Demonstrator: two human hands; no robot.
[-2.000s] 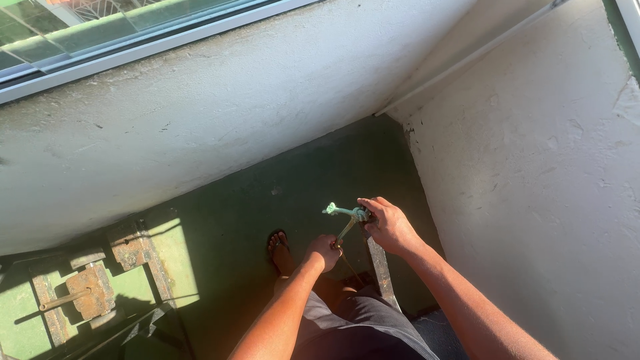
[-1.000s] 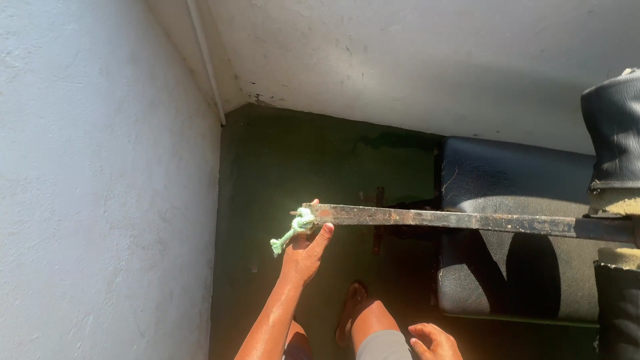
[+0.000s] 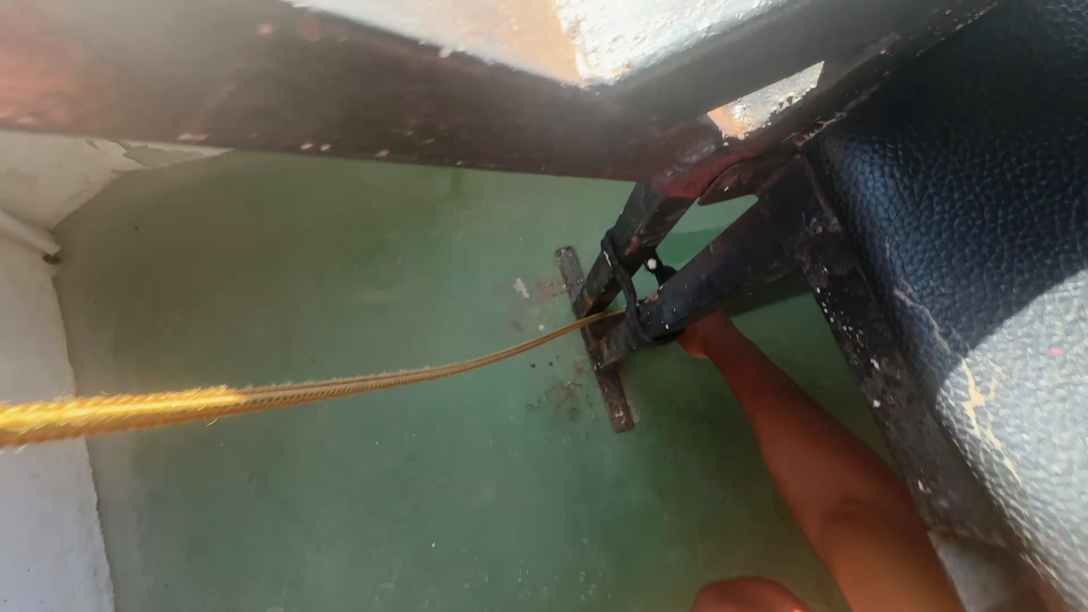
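A bare forearm reaches up from the lower right to the dark metal legs (image 3: 710,276) of a bench frame. It appears to be my right arm; my right hand (image 3: 700,337) is mostly hidden behind the lower leg, so its grip cannot be made out. A black cord or strap (image 3: 625,280) loops around both legs. From beside this loop, a yellow-brown braided cord (image 3: 374,382) runs to the left edge. My left hand is not identifiable. Rounded skin (image 3: 748,595) shows at the bottom edge, whether hand or knee is unclear.
A cracked black padded seat (image 3: 1003,255) fills the right side. A wide rusty metal bar (image 3: 425,127) crosses the top. A short metal foot bar (image 3: 620,399) lies against the green floor (image 3: 340,510). The white wall (image 3: 42,510) stands at left.
The view has moved much closer to the bench frame. One second ago a hand was at the end of a metal bar with knotted green rope; neither that hand nor the knot shows now.
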